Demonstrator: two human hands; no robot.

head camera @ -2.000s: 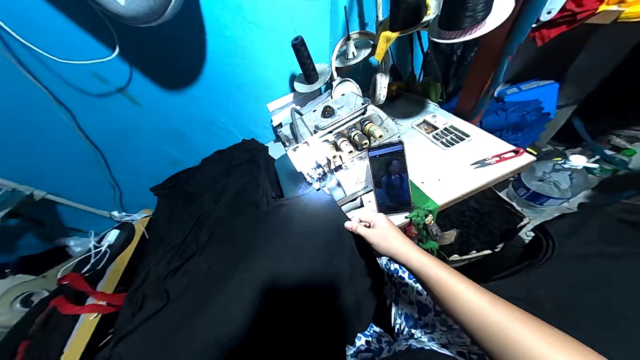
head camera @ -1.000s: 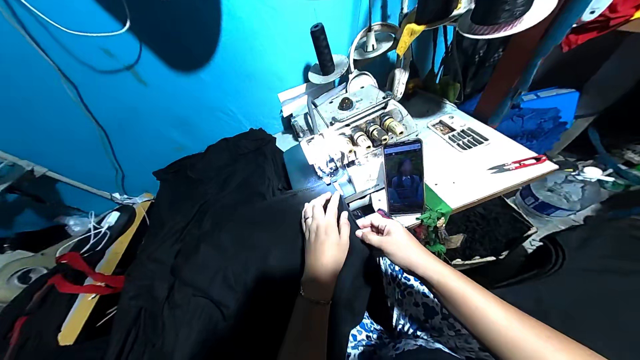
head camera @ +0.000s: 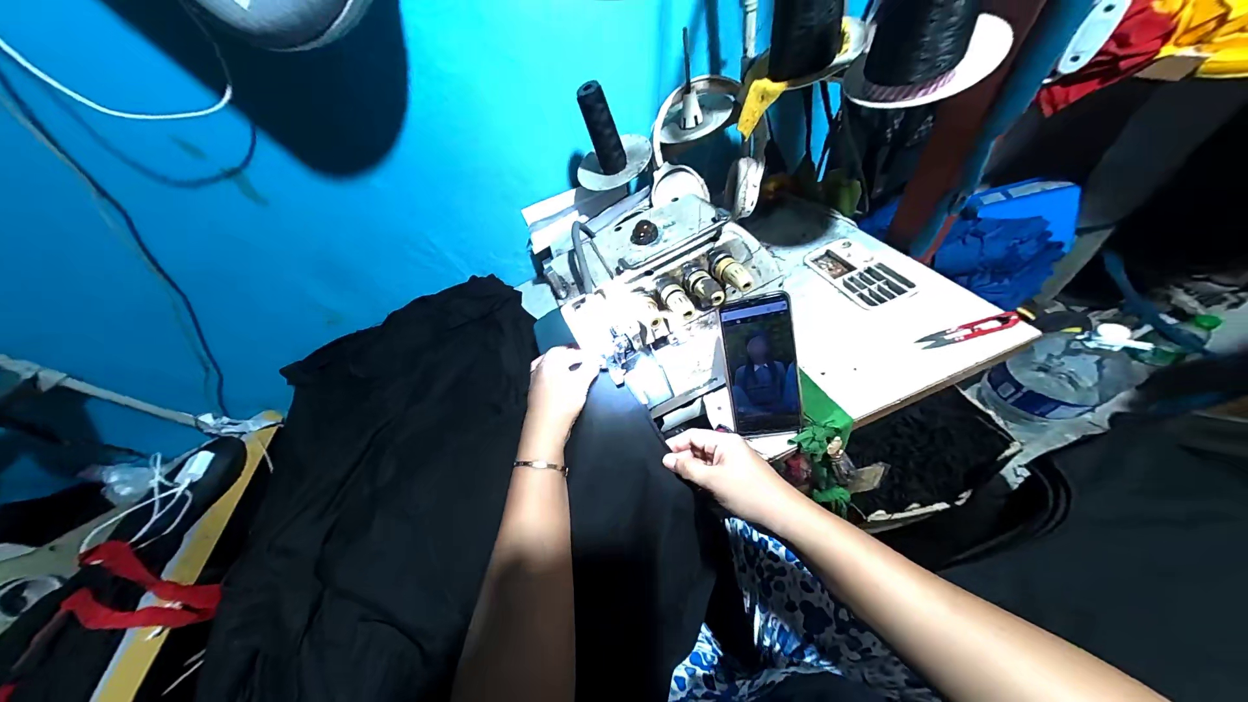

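Black fabric (head camera: pixel 624 526) runs from my lap up to the lit needle area of an overlock sewing machine (head camera: pixel 673 253). My left hand (head camera: pixel 564 385), a bracelet at its wrist, lies on the cloth just left of the presser foot, fingers bent; whether they pinch the cloth is unclear. At the fabric's right edge, my right hand (head camera: pixel 717 463) pinches the cloth between thumb and fingers, below the machine's front. A smartphone (head camera: pixel 760 366) with its screen lit stands propped against the machine, above my right hand.
On the white table (head camera: pixel 877 341) lie red-handled thread snips (head camera: pixel 975 330). Thread cones (head camera: pixel 602 127) stand behind the machine. A pile of black cloth (head camera: pixel 390 468) spreads at left, near a yellow wooden edge (head camera: pixel 185 575) with red straps (head camera: pixel 146 590). A plastic bottle (head camera: pixel 1043 380) sits below the table at right.
My left hand, out of view two seconds ago, lay flat on the fabric one second ago. It has since moved up and left beside the needle area. My right hand stays at the fabric's right edge.
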